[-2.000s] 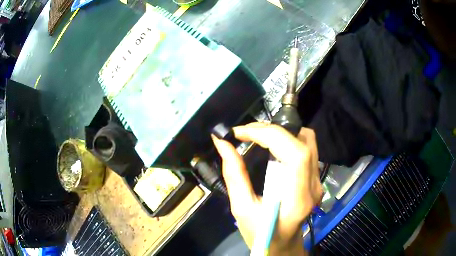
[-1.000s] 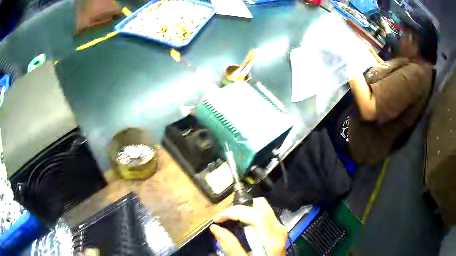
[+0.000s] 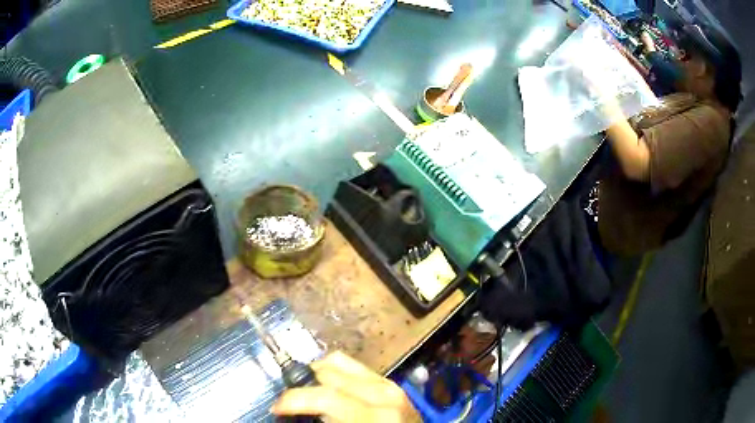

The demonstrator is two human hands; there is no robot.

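My right hand (image 3: 356,392) is at the bottom edge, partly cut off. It is closed around the black grip of a soldering iron (image 3: 266,337). The iron's pale metal tip points up and left, over or just above a row of black strips (image 3: 207,363) on the brown board. The strips shine and are partly blurred; whether the tip touches them I cannot tell. My left hand is not in view.
The teal soldering station (image 3: 472,182), iron holder (image 3: 377,206), yellow sponge (image 3: 430,273) and solder-scrap can (image 3: 281,240) stand beyond my hand. A black fan box (image 3: 137,264) is left. Blue trays (image 3: 310,37) lie around. A person (image 3: 670,157) sits at right.
My right hand has moved from the station's knob, past the sponge, down and left to the strips, still holding the iron. The view has swung so the fan box shows more fully.
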